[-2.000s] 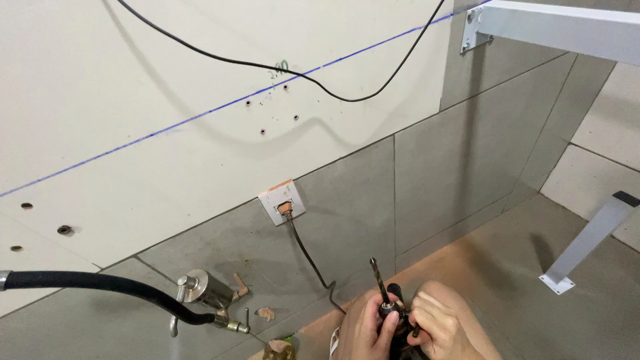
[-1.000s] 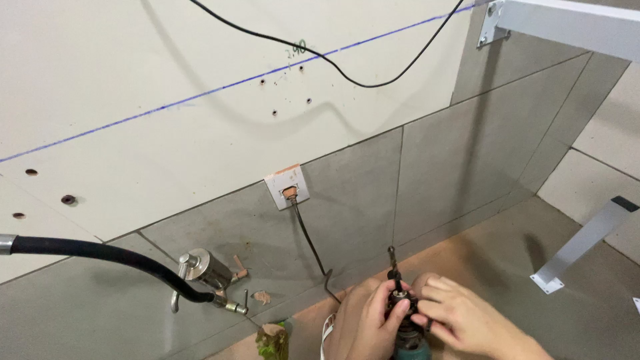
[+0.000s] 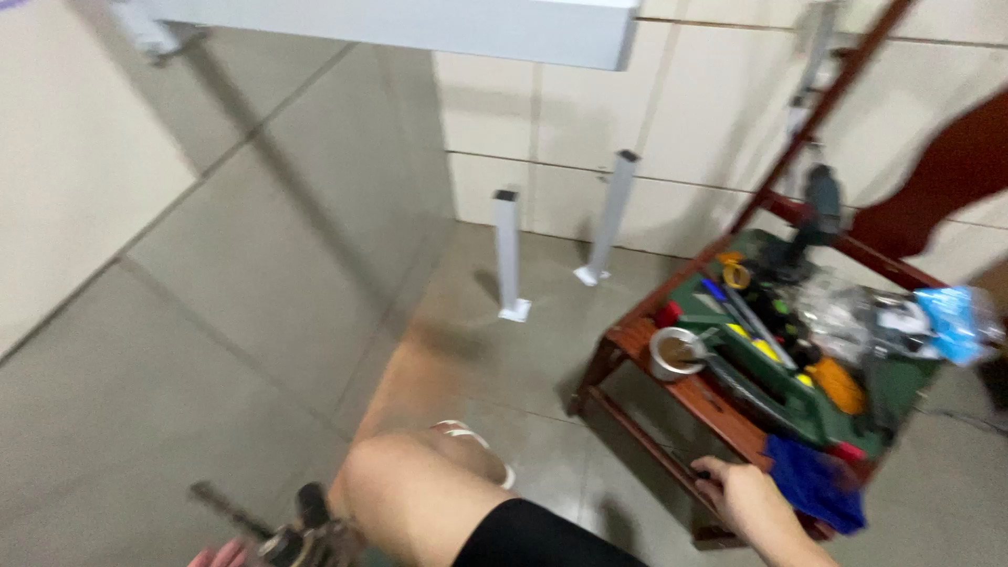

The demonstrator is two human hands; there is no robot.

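At the bottom left, the fingertips of my left hand show beside a power drill with a bit in its chuck. The rest of that hand is out of the frame, and its grip on the drill cannot be made out. My right hand reaches to the front side of a wooden chair, with a small dark thing between thumb and fingers, too blurred to name. A blue cloth hangs over the seat edge just beside it.
A green tool case full of tools and plastic bags lies on the chair seat, with a cup of brown liquid at its corner. Two metal posts stand on the floor by the tiled wall. A light metal beam crosses overhead.
The view has swung far to the right. My right hand has left the drill chuck, where both hands were, and is now out at the chair.
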